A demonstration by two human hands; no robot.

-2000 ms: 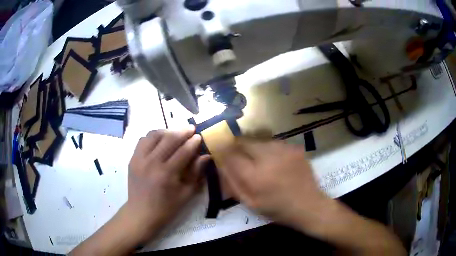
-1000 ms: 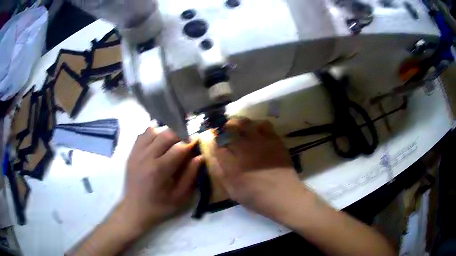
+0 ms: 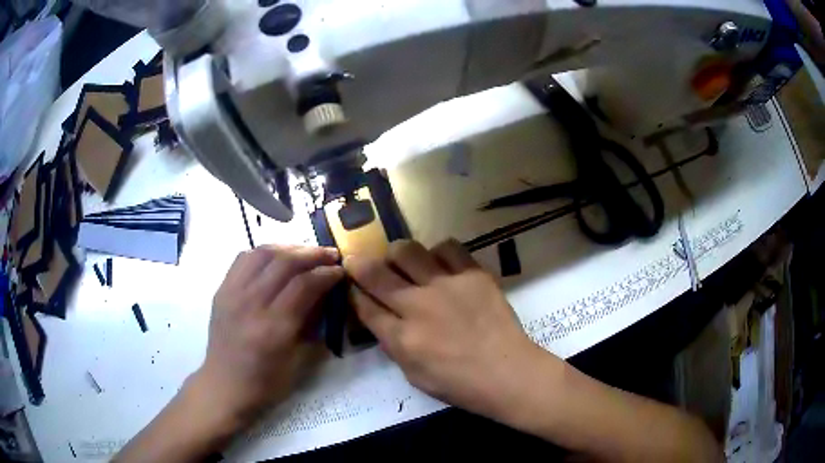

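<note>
A tan panel with black borders lies under the presser foot of the white sewing machine head. Its far end is at the needle area, its near part under my fingers. A black edge strip runs along its left side towards me. My left hand holds the panel's left edge and strip between thumb and fingers. My right hand lies on the panel's near right part with bent fingers pressing it. The needle tip is too small to tell.
Scissors lie right of the needle, beside a thin dark rod and a short black piece. A strip stack and panel pile lie left. Small black offcuts are scattered nearby. A clear plastic bag is far left.
The panel now lies straighter and further under the presser foot, with its far end uncovered. My right hand has drawn back from the needle area towards me. The view has shifted.
</note>
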